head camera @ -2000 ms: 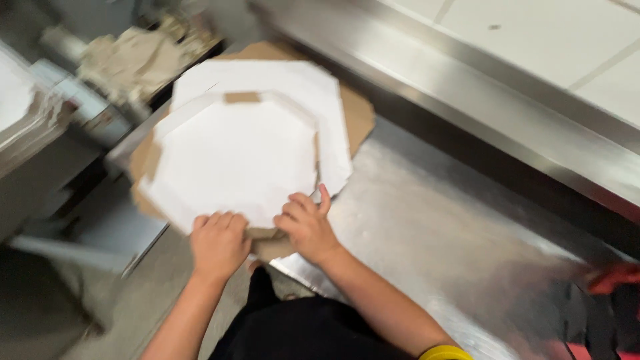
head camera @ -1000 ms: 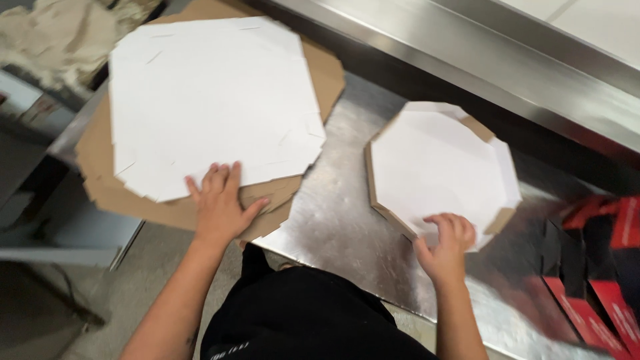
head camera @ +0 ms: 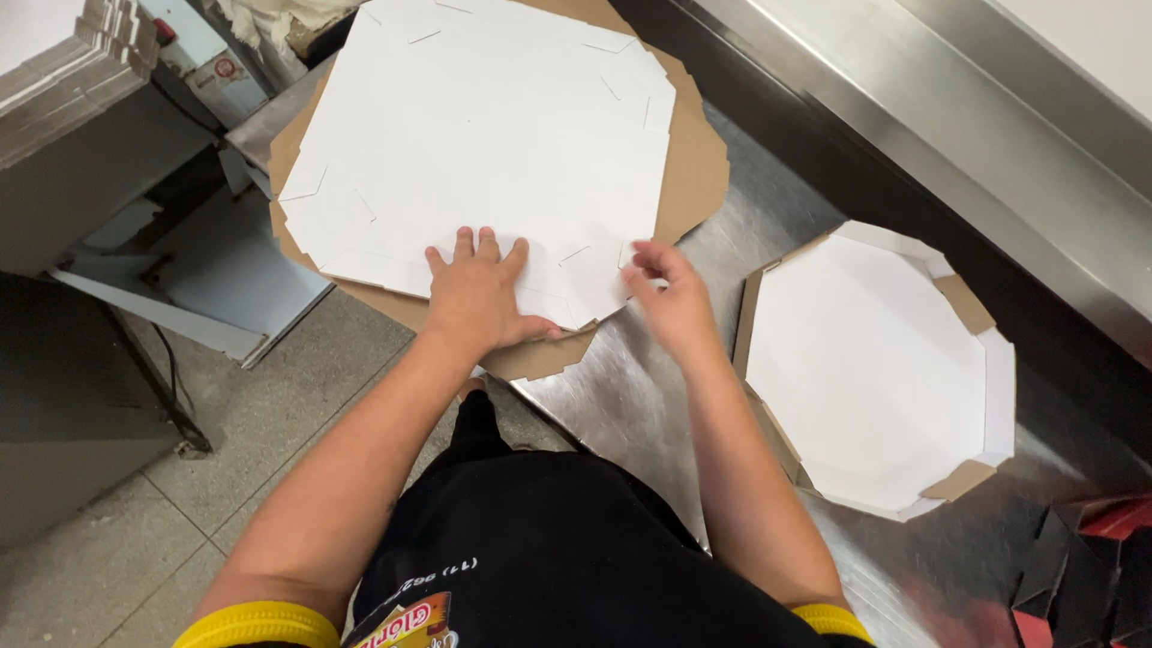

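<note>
My left hand lies flat, fingers spread, on a white cardboard pizza box blank with cut slits. Under it lie brown cardboard blanks whose edges stick out on several sides. At the blank's lower right corner is my right hand, its fingers curled by the edge; whether they pinch the card I cannot tell. To the right, a folded octagonal cardboard tray, white inside with raised sides, rests on the steel table.
The stainless steel table has a raised steel ledge behind it. Black and red folded boxes stand at the lower right. A stack of cardboard is at the upper left, above a grey cabinet.
The octagonal tray, first on top of the blanks between both hands, now lies to their right on the table. My right hand has let go of it and moved left to the blank's corner.
</note>
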